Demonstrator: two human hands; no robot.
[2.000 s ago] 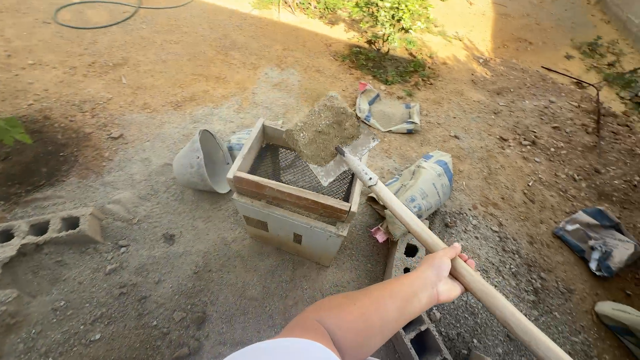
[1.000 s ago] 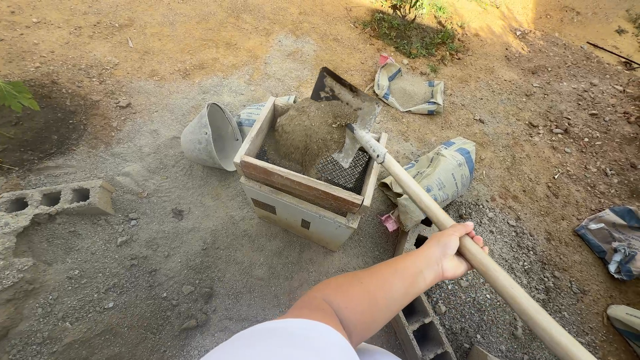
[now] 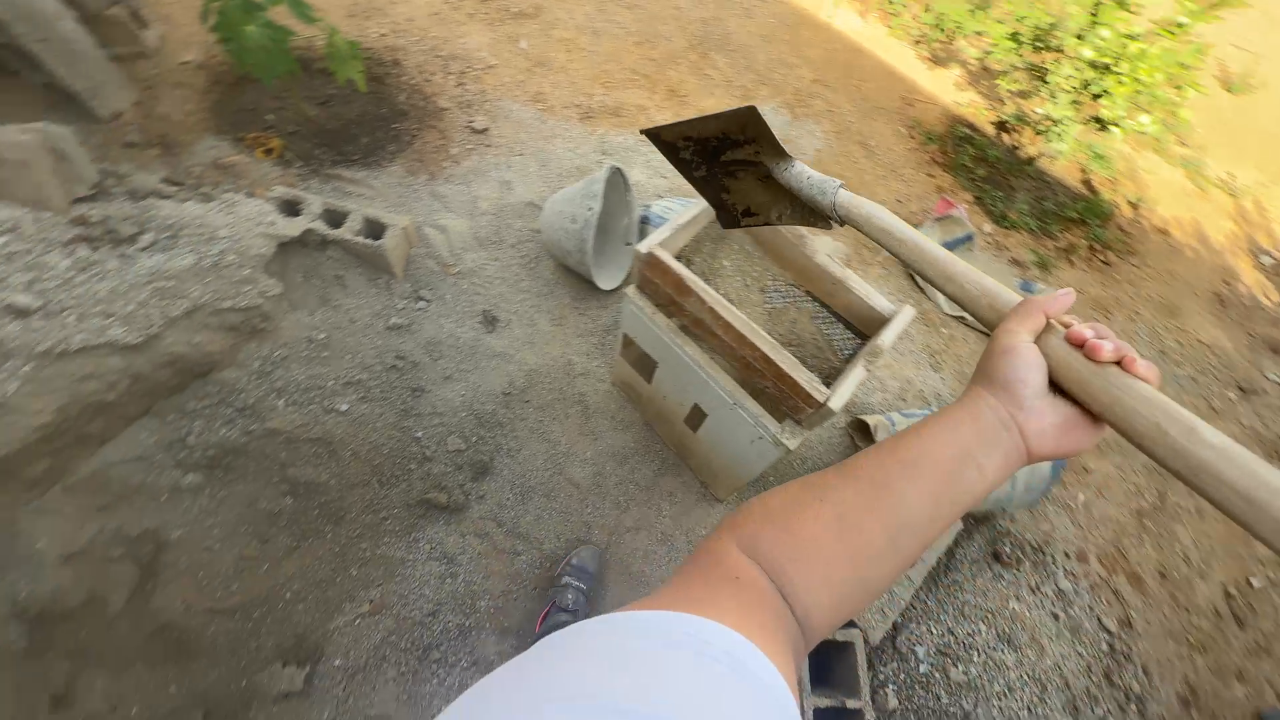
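Note:
My left hand [image 3: 1050,390] is closed around the wooden handle of a shovel [image 3: 930,245], which slants from upper left to lower right. The shovel's square metal blade [image 3: 735,165] is raised over the far end of a wood-framed mesh sieve [image 3: 745,330], with no heap of sand on it. Some sand [image 3: 725,265] lies on the mesh. Under the sieve stands a pale box [image 3: 690,405] with square holes in its side. My right hand is out of view.
A cement-coated bucket [image 3: 592,230] lies tipped beside the sieve. Hollow concrete blocks [image 3: 345,228] edge a sand pile [image 3: 130,300] at left; another block [image 3: 838,670] is near the bottom. Crumpled sacks [image 3: 1020,488] lie at right, and my shoe [image 3: 572,585] is below the box.
Sand carried on the shovel two seconds ago was tipped into the sieve. The blade has since lifted off the mesh, and less sand shows there than one second ago. The view has swung left.

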